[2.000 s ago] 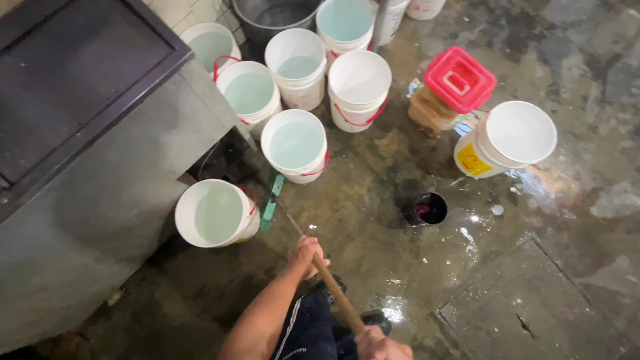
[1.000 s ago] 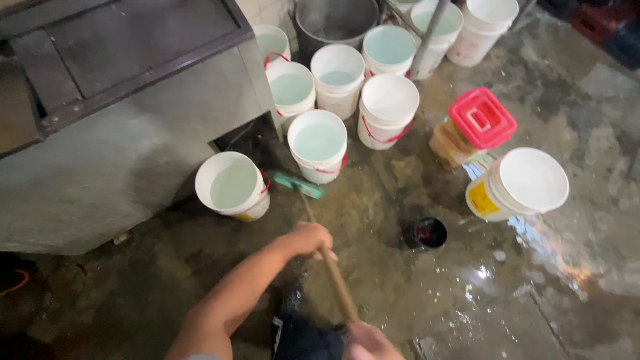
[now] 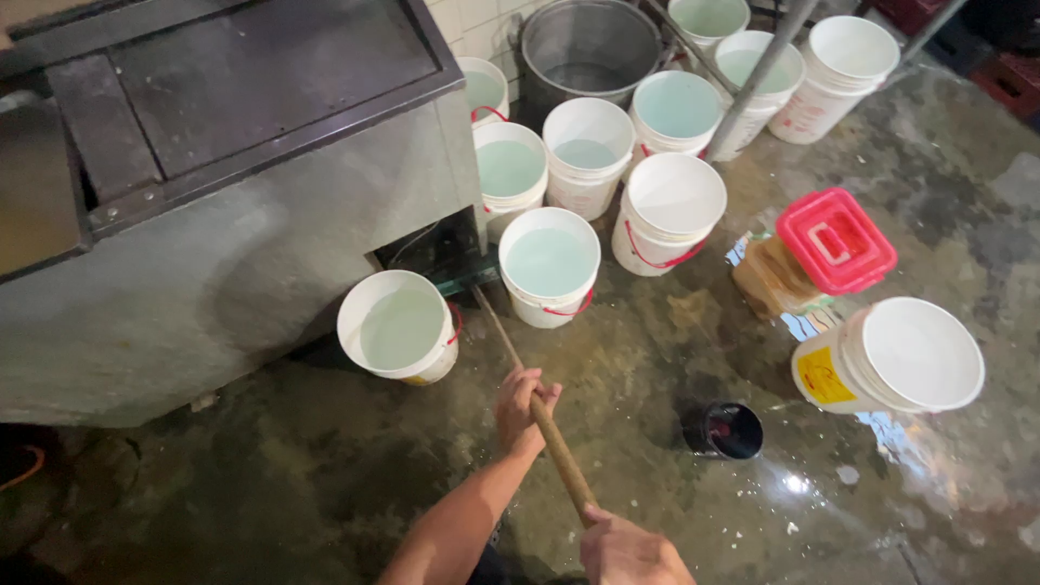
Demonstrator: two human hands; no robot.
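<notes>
A long wooden handle [image 3: 563, 455] runs forward from my hands to a green floor-tool head [image 3: 461, 279], its type unclear. My left hand [image 3: 524, 410] grips the handle partway along; my right hand [image 3: 630, 548] is closed round its near end at the bottom edge. The head lies between two white plastic buckets holding liquid, one on the left [image 3: 398, 325] and one on the right [image 3: 550, 264], at a dark opening [image 3: 431, 244] low in the grey cabinet. Part of the head is hidden in shadow there.
More white buckets [image 3: 670, 203] and a large grey tub [image 3: 593, 49] stand behind, near a slanting metal pole [image 3: 764, 77]. To the right are a red-lidded container [image 3: 837, 241], a white bucket with a yellow label [image 3: 886, 357] and a small black container [image 3: 723, 431]. The concrete floor [image 3: 609, 390] is wet.
The green head has moved from the floor beside the left bucket to the cabinet opening. Both hands stay on the handle. The view has shifted left.
</notes>
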